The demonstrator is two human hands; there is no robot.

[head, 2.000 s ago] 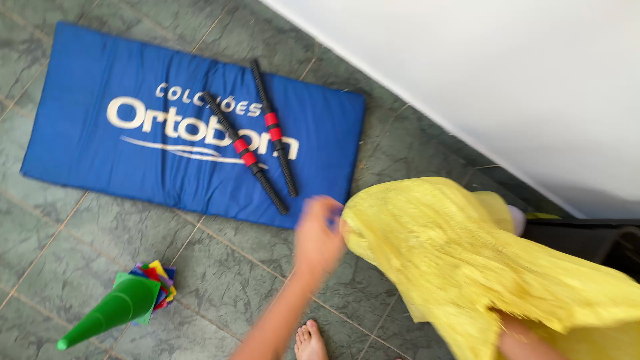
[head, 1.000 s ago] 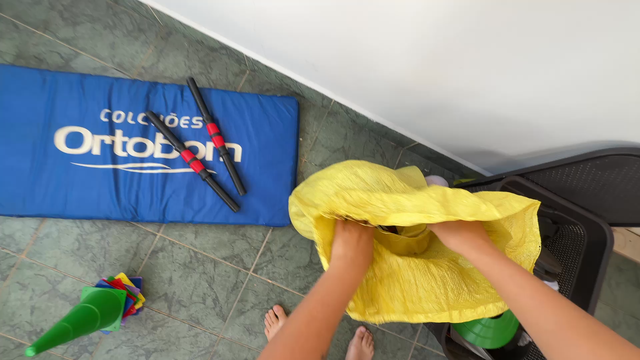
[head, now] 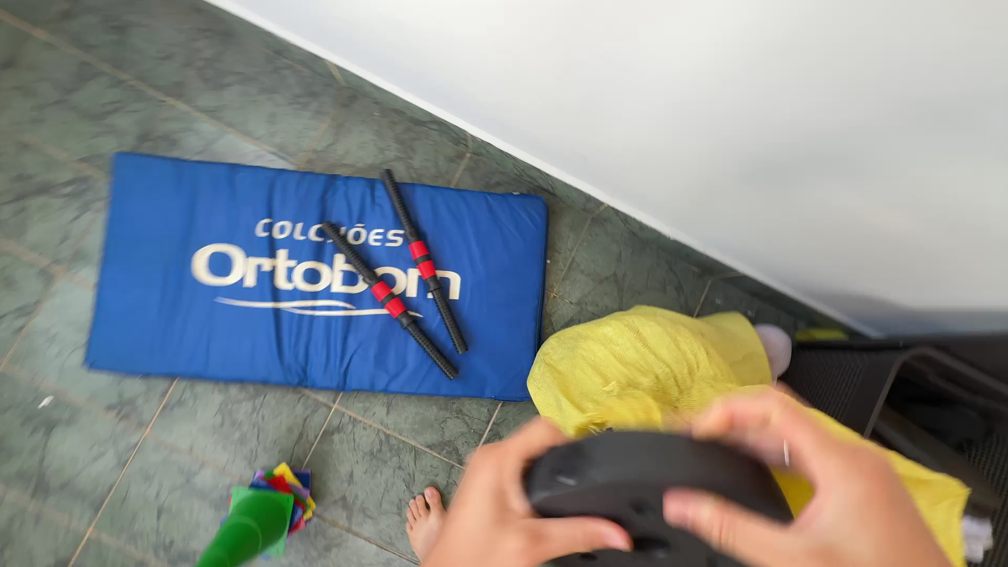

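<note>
A round black disc, perhaps a weight plate [head: 654,480], is held up close to the camera. My left hand [head: 512,504] grips its left side, thumb across the near face. On its right side is my right hand [head: 819,480], a ring on one finger, the thumb also on the near face. Both hands are somewhat blurred, and the disc's lower part is cut off by the frame. Behind the disc lies a yellow woven sack [head: 638,362], partly covered by it and my right hand; what the sack holds is hidden.
Two black bars with red bands [head: 425,272] lie on a blue mat [head: 173,315] at left. Stacked cones, green on top [head: 252,524], stand on the tiled floor [head: 370,465] near a bare foot [head: 425,516]. A black basket [head: 843,386] is at right by a white wall [head: 709,118].
One second ago both hands were in the opening of the yellow sack; now they hold the black disc above it. The sack's mouth has sunk. The view has shifted.
</note>
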